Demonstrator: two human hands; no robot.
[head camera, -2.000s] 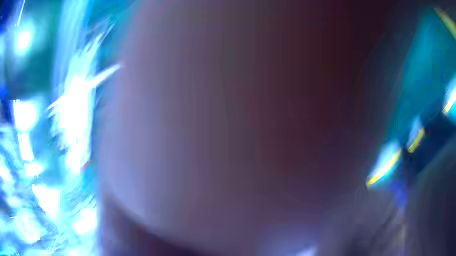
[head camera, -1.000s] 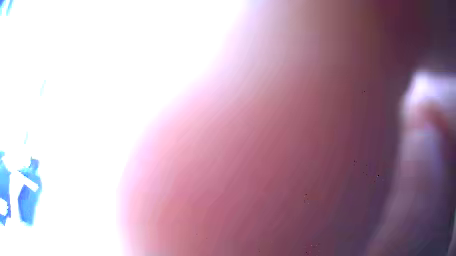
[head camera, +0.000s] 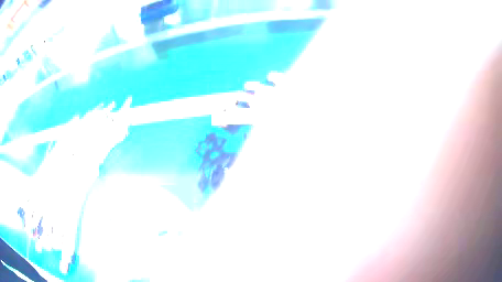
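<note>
The picture is badly overexposed. A blurred pink shape (head camera: 451, 220), which looks like part of a hand very close to the camera, fills the right edge. I cannot tell which hand it is, or see its fingertips or anything held. A washed-out white shape (head camera: 137, 220) lies at the lower left of centre; I cannot tell whether it is my left hand. A dark pile of small housings (head camera: 216, 157) lies on the green bench near the centre. A white cable bundle (head camera: 82, 148) lies at the left. White glare hides the middle and right.
The green bench top (head camera: 192, 71) spans the upper left and middle. A pale curved rail (head camera: 220, 25) runs along its far side. White cables (head camera: 181, 108) run across the bench behind the housing pile. A dark blue object (head camera: 157, 11) is beyond the rail.
The large blurred shape that covered most of the view has shifted to the right edge. The bench, cables and housing pile now show at the left and centre. The picture is still very bright.
</note>
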